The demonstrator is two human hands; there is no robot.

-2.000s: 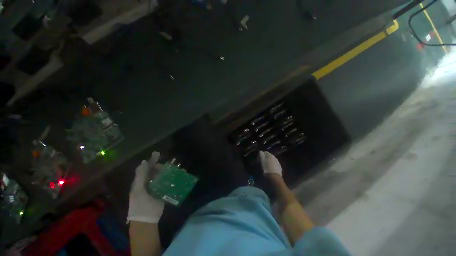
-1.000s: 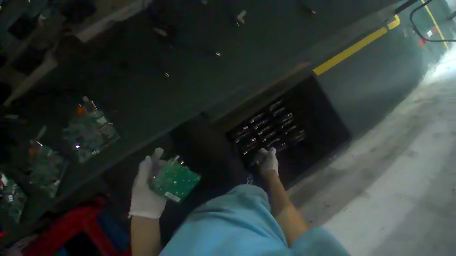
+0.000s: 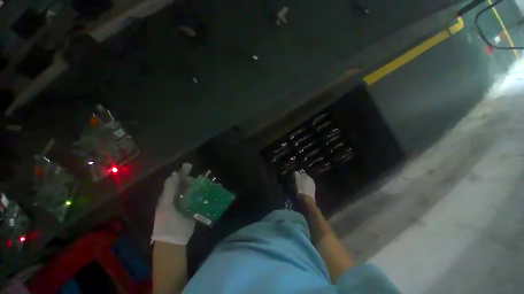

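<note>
My left hand (image 3: 173,213), in a white glove, holds a green circuit board (image 3: 205,200) by its left edge. The board's underside with a white label faces up, and silvery parts show at its upper edge. My right hand (image 3: 304,185), also gloved in white, is at the near left edge of the black tray (image 3: 376,143). Its fingertips are small and dark against the tray, so I cannot tell whether they hold anything. Rows of small shiny items (image 3: 310,143) lie in the tray.
Several circuit boards (image 3: 106,140) with red and green lights lie on the dark green shelf (image 3: 230,69) at the left. Small connectors (image 3: 255,57) lie further along it. A red bin (image 3: 74,255) is at the lower left. A yellow line (image 3: 413,53) marks the floor.
My right hand moved slightly right over the tray, then back to its near left edge. My left hand still holds the board. The shelf board lights went dark and now show in changed colours.
</note>
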